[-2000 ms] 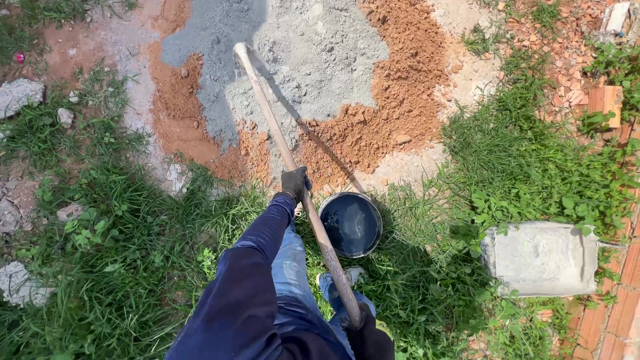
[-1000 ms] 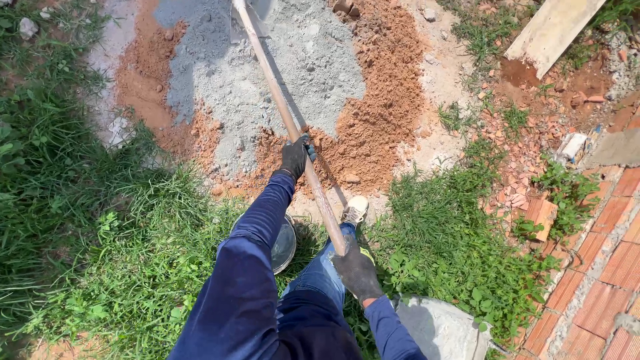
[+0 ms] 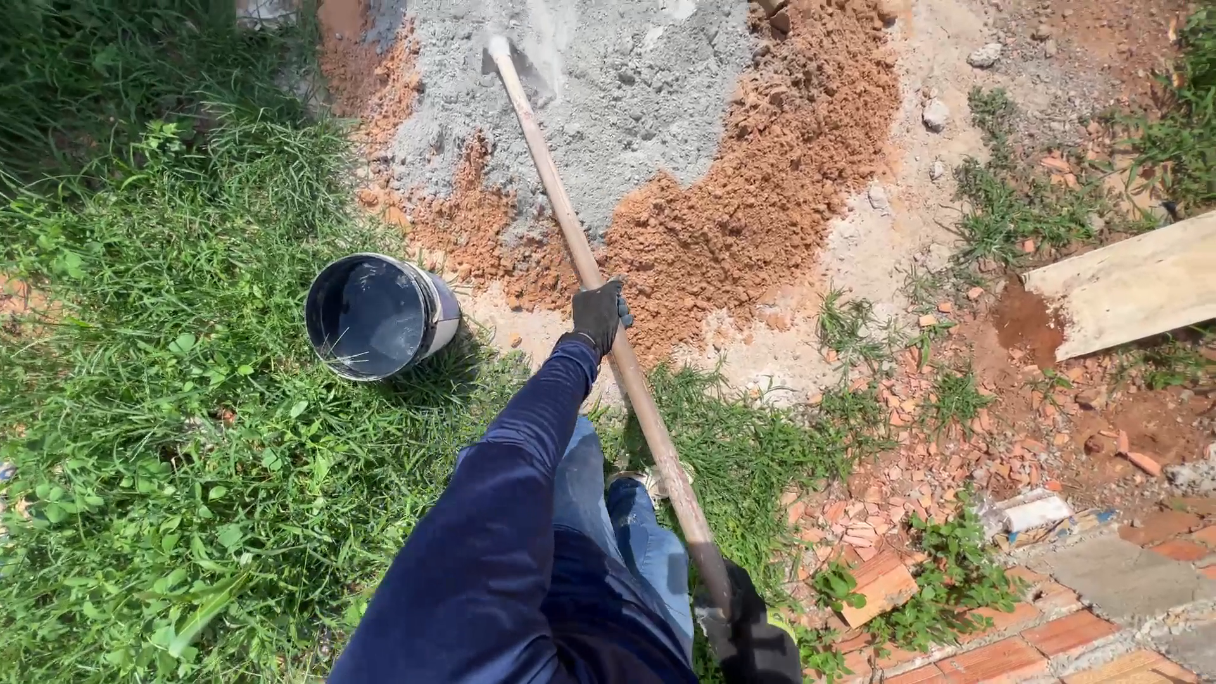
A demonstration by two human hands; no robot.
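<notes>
My left hand (image 3: 597,315), in a dark work glove, grips the middle of a long wooden tool handle (image 3: 646,408). Lower down, near the handle's rear end, my right hand (image 3: 746,627) is closed round it, also gloved and partly cut off by the frame. The far end of the handle reaches into grey powder (image 3: 627,104), probably cement, where the tool's head is buried or hidden. Reddish-brown sandy soil (image 3: 722,237) lies around and under the powder. A dark-lined bucket (image 3: 369,318) stands left of my left hand, with what looks like water inside.
Grass (image 3: 190,427) spreads on the left and round my feet. At right are a wooden board (image 3: 1130,285), broken brick pieces (image 3: 864,494), a loose brick chunk (image 3: 876,587) and a course of bricks with mortar (image 3: 1069,632).
The view has shifted and turned. My hands keep their hold on the handle. My right hand has drawn back toward my body since one second ago, and the foot seen forward then is back by my legs.
</notes>
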